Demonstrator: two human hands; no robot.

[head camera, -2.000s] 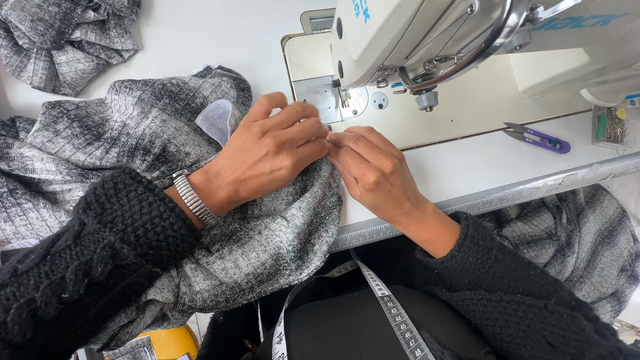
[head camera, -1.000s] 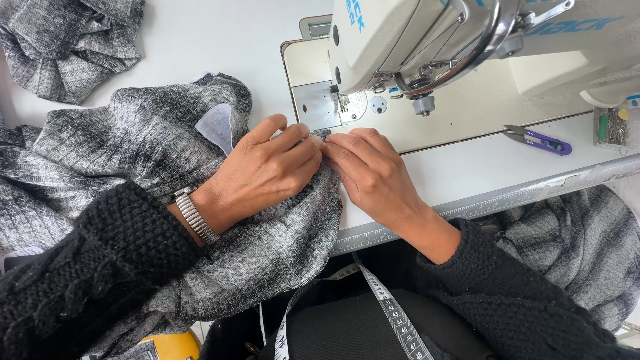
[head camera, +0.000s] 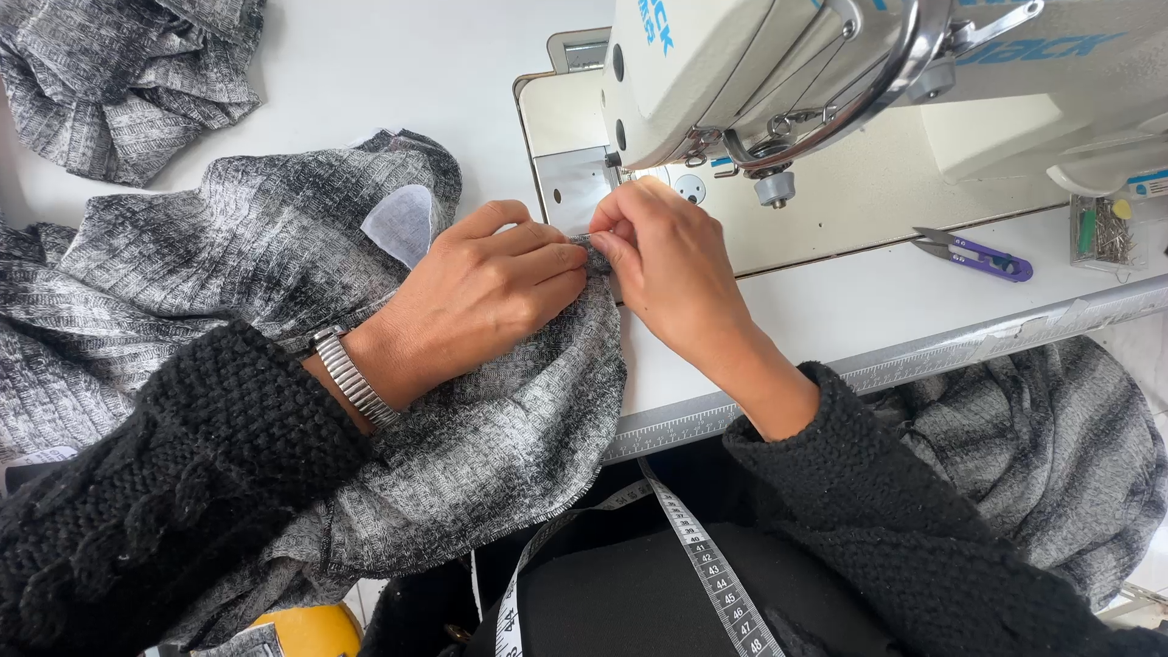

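My left hand (head camera: 497, 283), with a metal-banded watch at the wrist, grips the edge of a grey and black woven fabric (head camera: 511, 447) spread over the left of the table. Thumb and forefinger of my right hand (head camera: 671, 251) pinch together at the same folded edge, just in front of the sewing machine's (head camera: 776, 91) presser foot area. That hand partly hides the needle and needle plate. A light pocket-like piece of cloth (head camera: 401, 224) lies on the fabric behind my left hand.
Purple thread snips (head camera: 981, 255) lie right of my hands, beside a clear box of pins (head camera: 1109, 233). More grey fabric lies at the upper left (head camera: 137, 82) and hangs at the right (head camera: 1040, 447). A ruler tape runs along the table edge (head camera: 675, 429). A tape measure (head camera: 716, 566) hangs over my lap.
My right hand has moved up toward the needle area, its fingers now above the folded edge. My left hand has stayed on the fabric at nearly the same place.
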